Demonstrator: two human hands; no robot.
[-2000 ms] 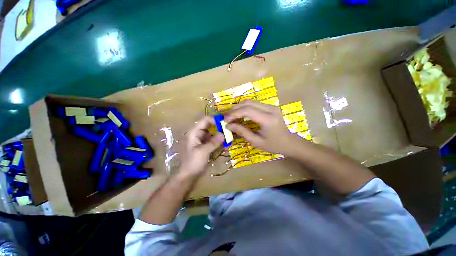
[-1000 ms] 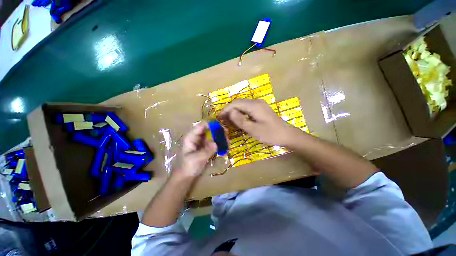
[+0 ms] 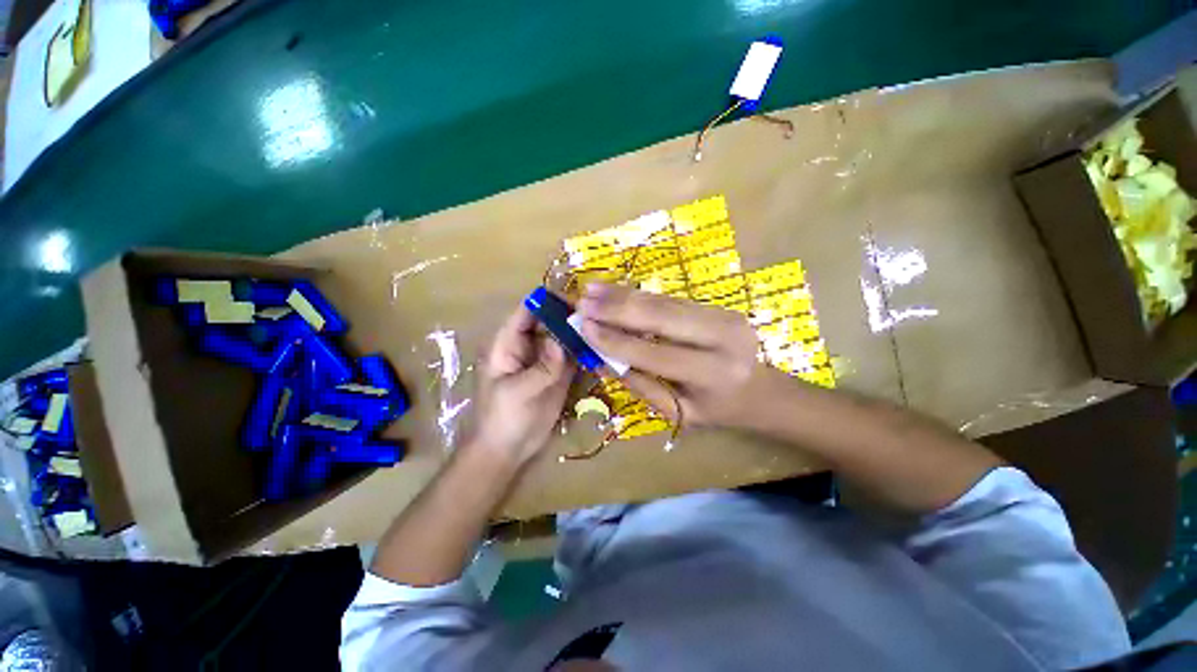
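My left hand (image 3: 515, 381) holds a blue battery pack (image 3: 565, 328) at a slant, its upper end showing past the fingertips. My right hand (image 3: 683, 348) is at the pack's right side, its fingers on a white pad (image 3: 600, 352) against the pack. Thin wires hang below my right hand. Yellow blocks with leads (image 3: 709, 243) lie in tight rows on the cardboard, under and around my right hand. A small pale curled piece (image 3: 592, 408) shows just below the hands.
The left carton (image 3: 158, 433) holds blue packs, some with pale pads. The right carton (image 3: 1066, 263) holds pale-yellow pieces. A blue pack with a white face (image 3: 756, 71) and wires lies on the green belt (image 3: 460, 92). Another box of blue packs (image 3: 99, 446) is at the far left.
The pack has tilted in my left hand, and my right fingers have closed in on it with a white pad. Wires now hang below my right hand. The pack on the belt has shifted right.
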